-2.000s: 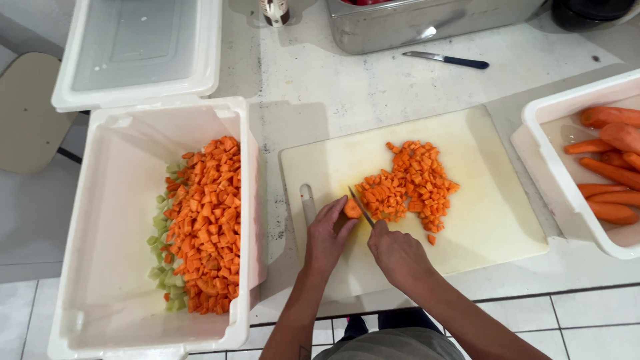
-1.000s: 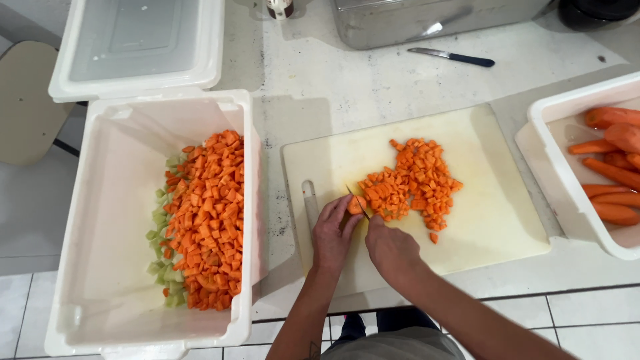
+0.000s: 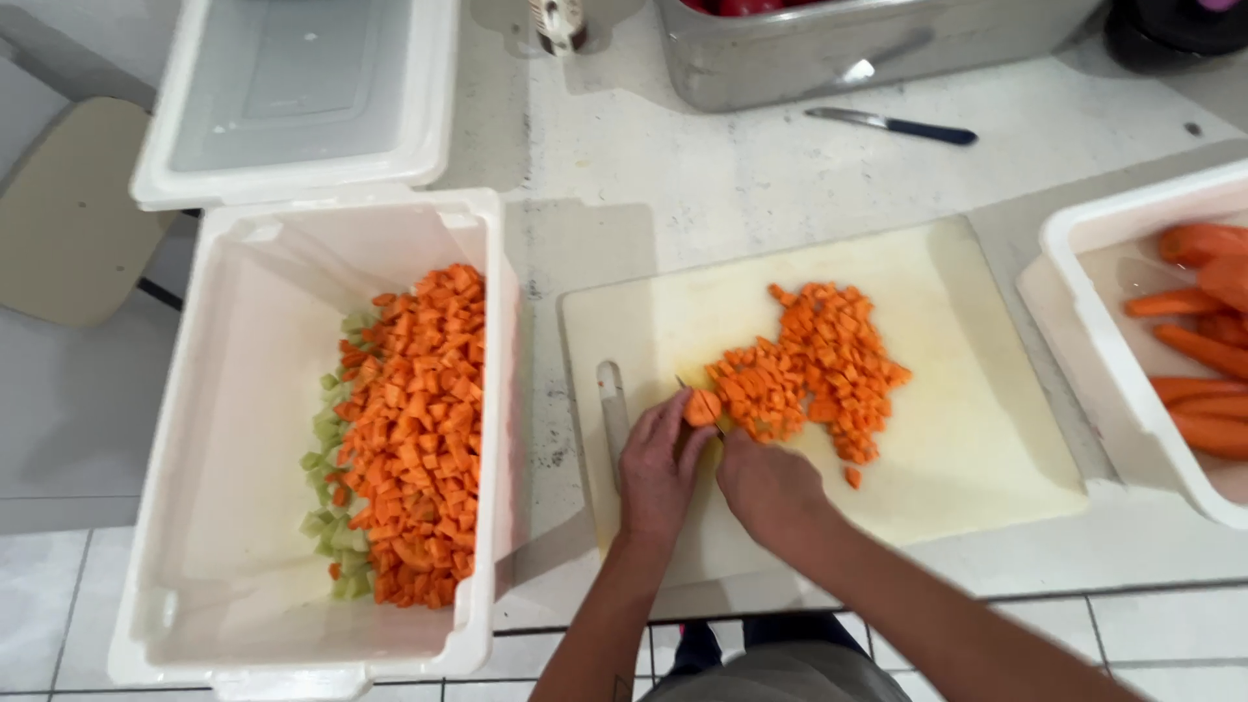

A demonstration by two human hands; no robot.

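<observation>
My left hand [image 3: 663, 463] grips a piece of carrot [image 3: 701, 408] with scored cuts near the left side of a cream plastic cutting board [image 3: 985, 429]. Just right of it, my right hand [image 3: 775, 487] is closed around the handle of a knife, which is hidden in the fist; a little of the blade shows beside the carrot. Diced carrot [image 3: 843, 341] lies heaped on the board to the right of the blade. A large white plastic tub [image 3: 234, 409] at the left holds more diced carrot [image 3: 419, 419] and pale green vegetable pieces [image 3: 336, 531].
Whole peeled carrots [image 3: 1204, 400] lie in a white bin [image 3: 1082, 292] at the right. Behind the board are a paring knife [image 3: 926, 129] and a metal pan [image 3: 760, 68]. A lidded container [image 3: 302, 88] stands behind the tub, near a small jar [image 3: 559, 24]. A chair [image 3: 78, 214] is far left.
Both hands stay close together at the left of the board, with the carrot piece and knife still held. The heap of diced carrot looks much the same.
</observation>
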